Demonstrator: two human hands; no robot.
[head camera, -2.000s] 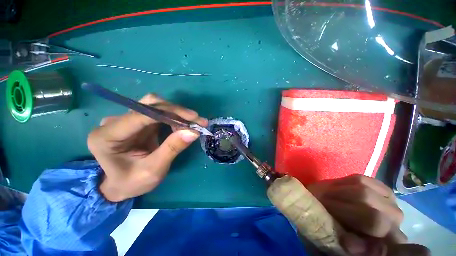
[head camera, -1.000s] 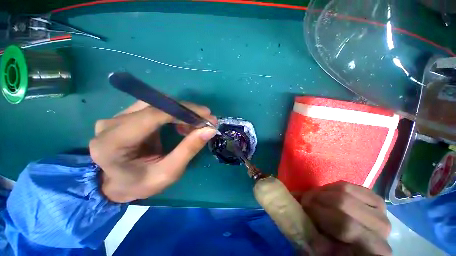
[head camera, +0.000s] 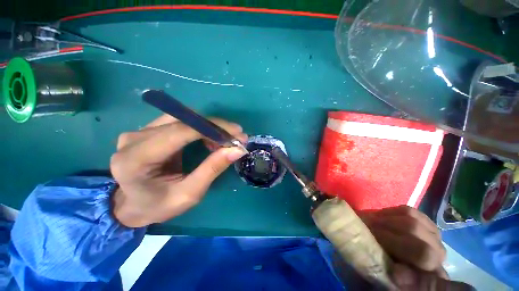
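Observation:
A small round black workpiece (head camera: 260, 166) with a lighter centre lies on a whitish patch (head camera: 267, 140) on the green mat. My left hand (head camera: 168, 167) pinches dark tweezers (head camera: 188, 116) between thumb and fingers; their tip is at the workpiece's upper left edge. My right hand (head camera: 401, 241) holds a soldering iron (head camera: 350, 236) by its cream, tape-wrapped handle, low at the right. The iron's thin tip is at the workpiece's upper right edge; whether it touches cannot be told. The fingers of my right hand are partly hidden by the handle.
A red pad (head camera: 370, 165) with white strips lies right of the workpiece. A solder spool (head camera: 42, 90) stands left, with solder wire (head camera: 176, 74) across the mat. A grey pointed stand (head camera: 40, 37) is upper left. A clear hood (head camera: 410, 62) hangs upper right, above a metal tray (head camera: 448, 207).
The iron's tip has shifted up and right on the workpiece, and its handle has moved right and slightly down since one second ago. The tweezers stay at the workpiece's upper left edge.

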